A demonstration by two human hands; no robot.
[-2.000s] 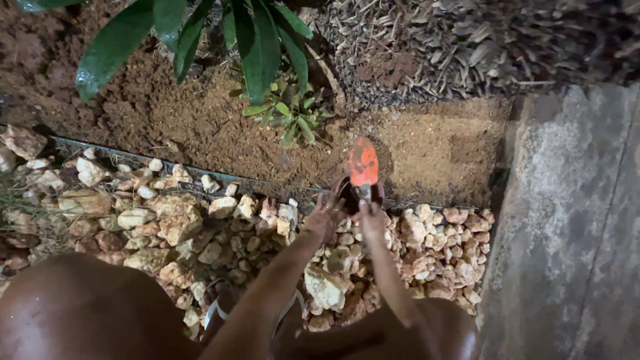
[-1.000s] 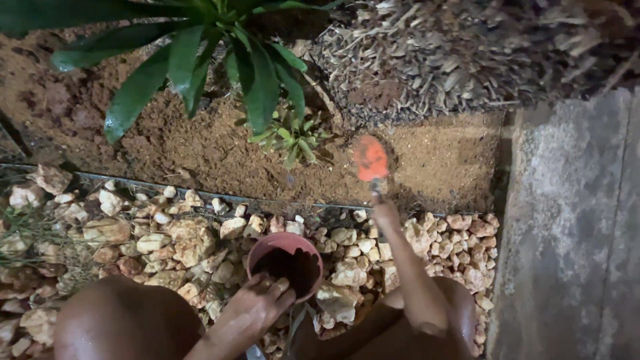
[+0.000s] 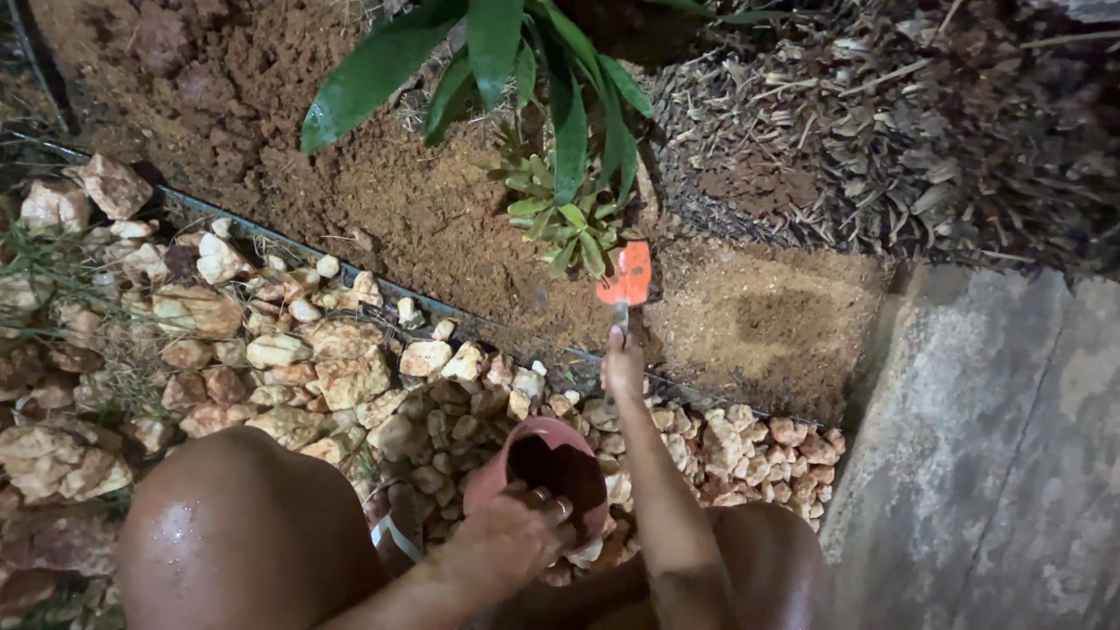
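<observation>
My left hand (image 3: 521, 529) grips the rim of a reddish plastic plant pot (image 3: 490, 472), its fingers over the edge and the pot's mouth tilted up; the inside is dark. My right hand (image 3: 622, 367) is closed on the handle of a garden trowel with an orange blade (image 3: 626, 273). The blade is at the soil beside a small succulent plant (image 3: 573, 229), close to its lower right leaves. Whether the tip enters the soil cannot be told. Long green leaves (image 3: 494, 44) of a larger plant hang over the succulent.
Pale stones (image 3: 350, 376) lie along a thin dark edging strip (image 3: 420, 302) that borders the brown soil (image 3: 420, 227). Dry mulch (image 3: 840, 149) covers the upper right. A concrete slab (image 3: 971, 455) is at the right. My bent knees frame the lower part of the view.
The trowel has moved left, from bare soil to beside the succulent. My left hand, near the right hand two seconds ago, now holds the pot over the stones. The view has shifted.
</observation>
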